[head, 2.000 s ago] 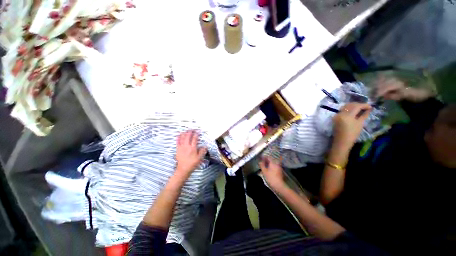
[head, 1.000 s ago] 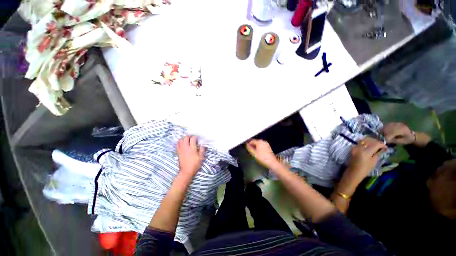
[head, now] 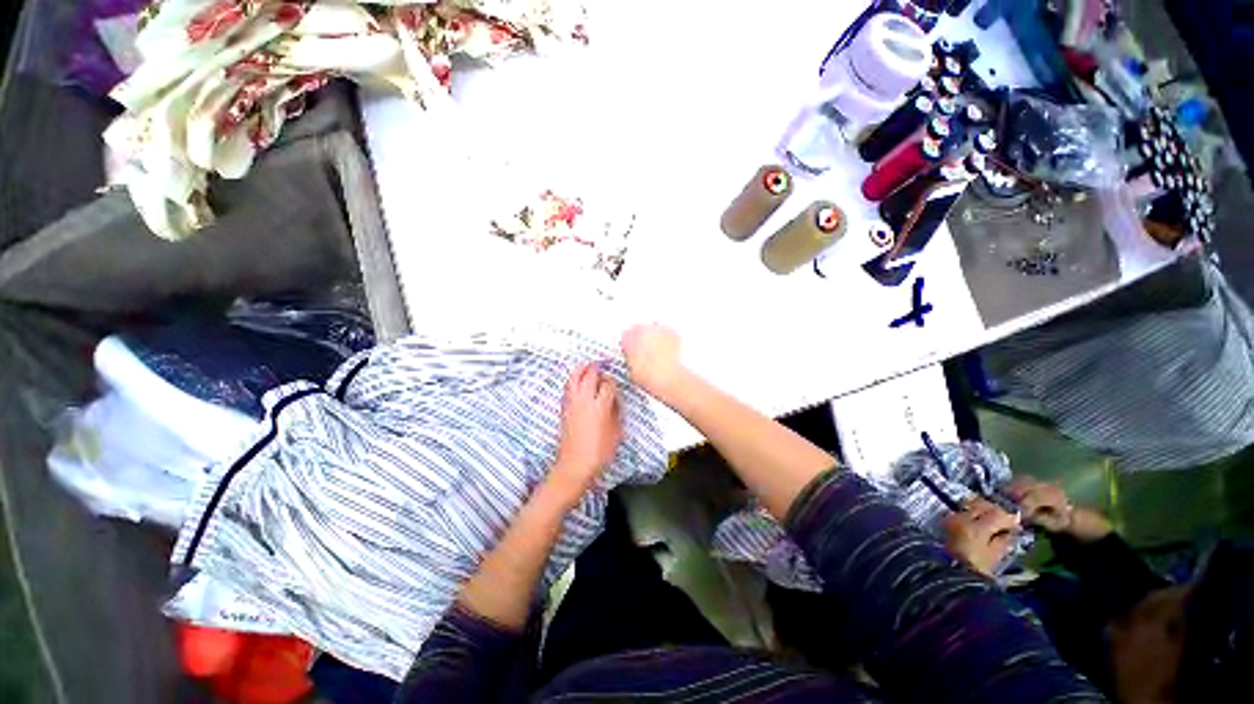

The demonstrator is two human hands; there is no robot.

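A white striped garment with thin dark stripes lies heaped over the table's near left edge and hangs down, with a black band along its left part. My left hand is on the garment near its right end, fingers bent against the cloth. My right hand is closed at the garment's upper right edge, just above my left hand. Its fingertips are hidden, so anything small in them cannot be seen.
Two brown thread cones, a phone and clustered spools stand on the white table. Small reddish pieces lie mid-table. A floral garment drapes far left. Another person's hands work on striped cloth at right.
My right hand has moved from the open drawer, past the table edge, up to the garment beside my left hand. The open drawer no longer shows. The view has shifted, showing more spools.
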